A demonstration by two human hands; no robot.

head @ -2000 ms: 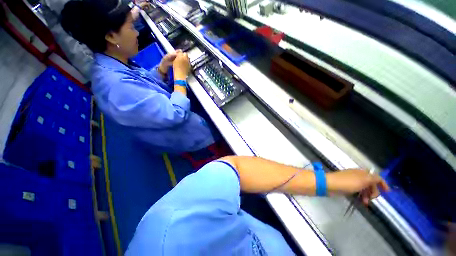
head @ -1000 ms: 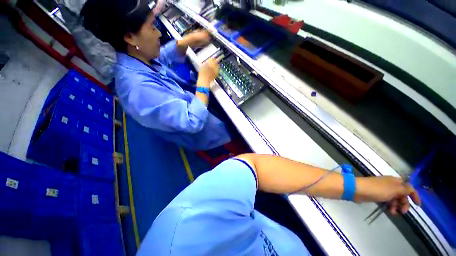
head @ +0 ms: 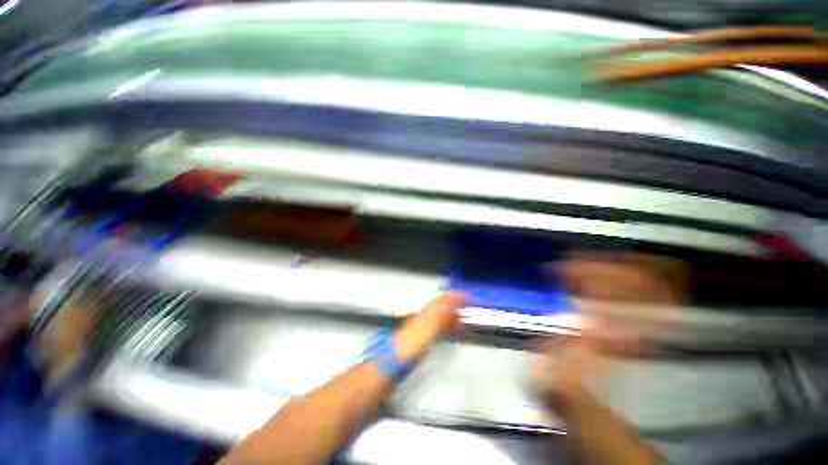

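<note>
The view is strongly blurred. My left hand [head: 434, 325], with a blue strap on the wrist, is at the front edge of a blue bin [head: 508, 295]. Its fingers look bunched, but whether it holds anything cannot be seen. My right hand [head: 567, 371] is over the conveyor right of centre, blurred, and its fingers and any held thing cannot be made out. A smeared brown-orange shape [head: 626, 277] lies just beyond my right hand, beside the blue bin; what it is cannot be told.
The whitish conveyor surface [head: 472, 390] runs across below my hands. Behind it are a reddish-brown trough [head: 290, 223] and a small red bin [head: 202, 182]. Another person's hand [head: 68, 336] shows at the left edge. A green-surfaced conveyor [head: 363, 54] crosses the top.
The view has swung to the right and blurred. My right hand has come into view. The thin tweezers seen in my left hand before cannot be made out now.
</note>
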